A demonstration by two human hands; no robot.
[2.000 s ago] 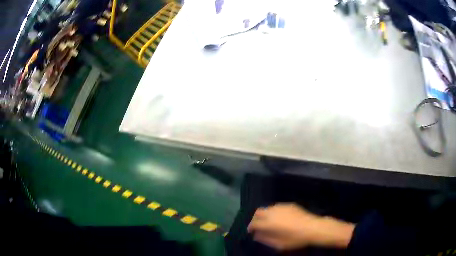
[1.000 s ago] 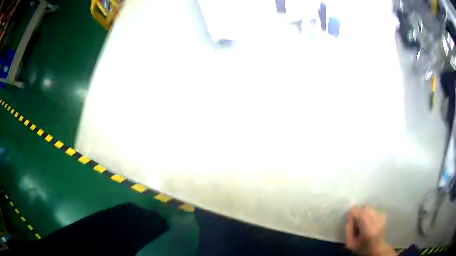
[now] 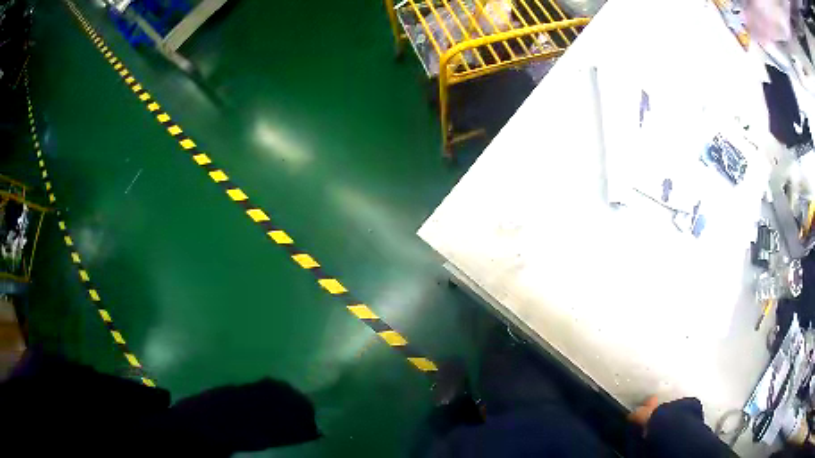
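The white table [image 3: 536, 224] stands at the right. My right hand [image 3: 645, 413] is small and partly covered by its navy sleeve. It is at the table's near edge, and its fingers are too unclear to tell whether they hold anything. Dark cloth [image 3: 241, 416] spreads across the lower left, and I cannot tell whether it is a garment or my sleeve. My left hand is not visible. White papers with small dark pictures [image 3: 728, 159] lie on the table.
A yellow barred trolley [image 3: 514, 45] stands behind the table. Green floor [image 3: 295, 197] with yellow-black lines lies to the left. Dark cloth [image 3: 786, 103], a yellow-handled tool [image 3: 764, 313] and a pale loop [image 3: 733, 425] are at the table's right side. Another yellow frame is at far left.
The view has swung left, showing more floor and trolley, with the table now farther right. My right hand remains at the near table edge, now more covered by its sleeve.
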